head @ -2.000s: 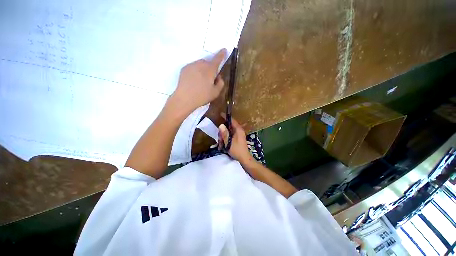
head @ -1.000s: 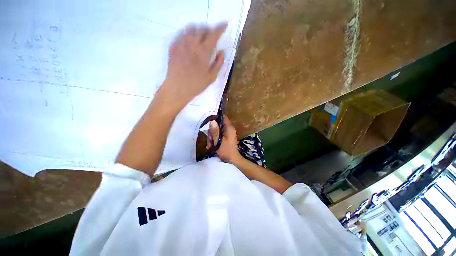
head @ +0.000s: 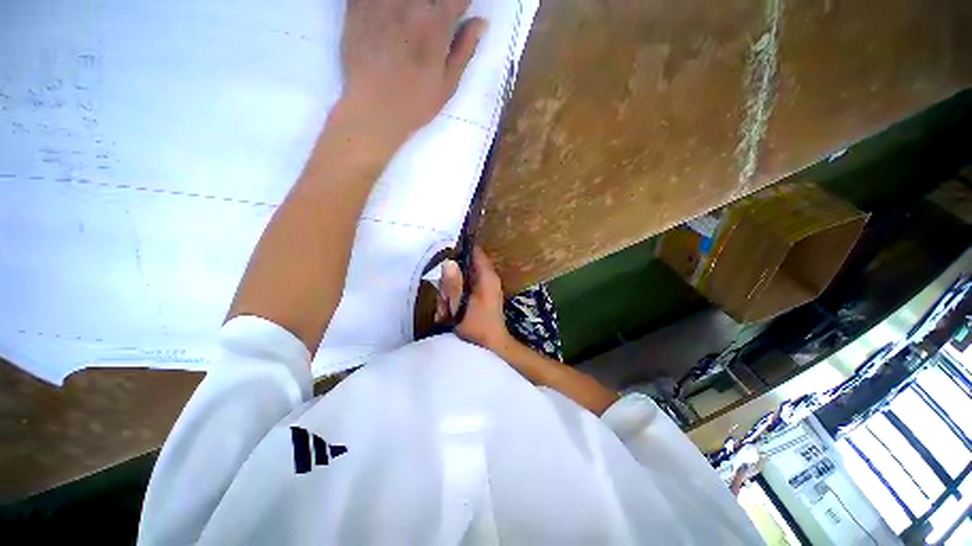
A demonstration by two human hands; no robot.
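A large white pattern paper point(head: 213, 117) with thin printed lines covers the left of the table. My left hand point(head: 410, 53) lies flat on it near its right edge, cut off by the top of the picture, holding nothing. My right hand point(head: 478, 299) is at the near table edge, around the black loop handles of the tailor's shears point(head: 465, 247). The dark blades point up along the paper's right edge, partly hidden by it; whether they are apart cannot be told. A curved hollow in the paper's edge lies left of the handles.
The brown table point(head: 640, 117) has a whitish scuffed line across it. Its near edge runs diagonally. An open cardboard box point(head: 783, 251) stands on the green floor beyond that edge, to the right. Windows show at far right.
My left hand has moved up from beside the blades and now lies flat on the paper. My right hand and the shears have shifted slightly left. The narrow white strip by them is mostly hidden.
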